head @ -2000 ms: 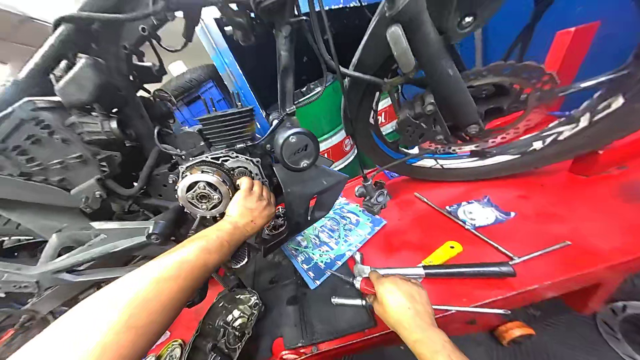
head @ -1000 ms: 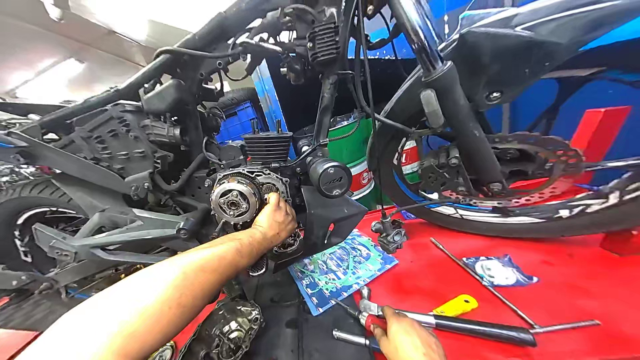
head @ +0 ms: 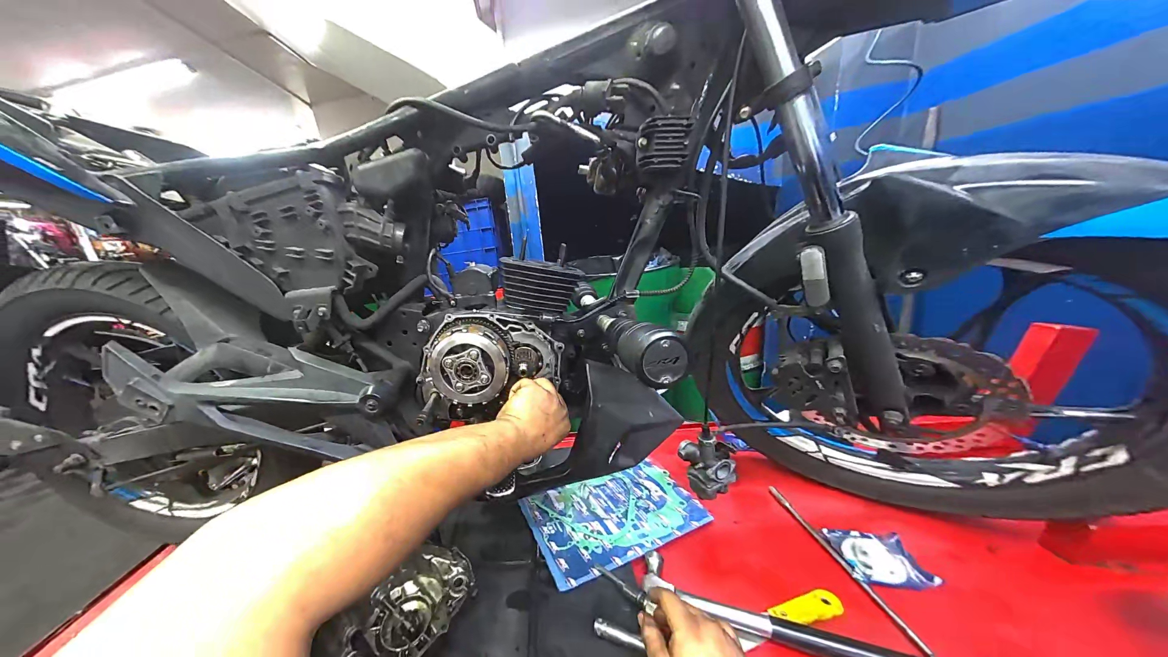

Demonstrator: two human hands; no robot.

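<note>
My left hand (head: 537, 415) is at the open side of the motorcycle engine, its fingers curled at the lower right of the clutch assembly (head: 468, 367), just below a gear with a nut (head: 524, 365). Whether those fingers hold something small cannot be seen. Low in the view, my right hand (head: 684, 625) grips a screwdriver (head: 625, 584) whose shaft points up and left. Beside that hand lie a long-handled wrench (head: 748, 620) and another metal tool (head: 619, 634). Above them is a blue gasket set pack (head: 616, 520) with green gaskets.
A carburetor (head: 708, 467) hangs on its cable above the red bench (head: 1004, 584). A metal rod (head: 849, 570), a small parts bag (head: 881, 558) and a yellow-handled tool (head: 806, 607) lie to the right. The removed engine cover (head: 411, 602) sits under my left forearm. The front wheel (head: 912, 474) stands behind.
The view has shifted a lot and tilted up. My left hand stays at the engine, now slightly lower beside the gear. My right hand remains among the tools on the bench.
</note>
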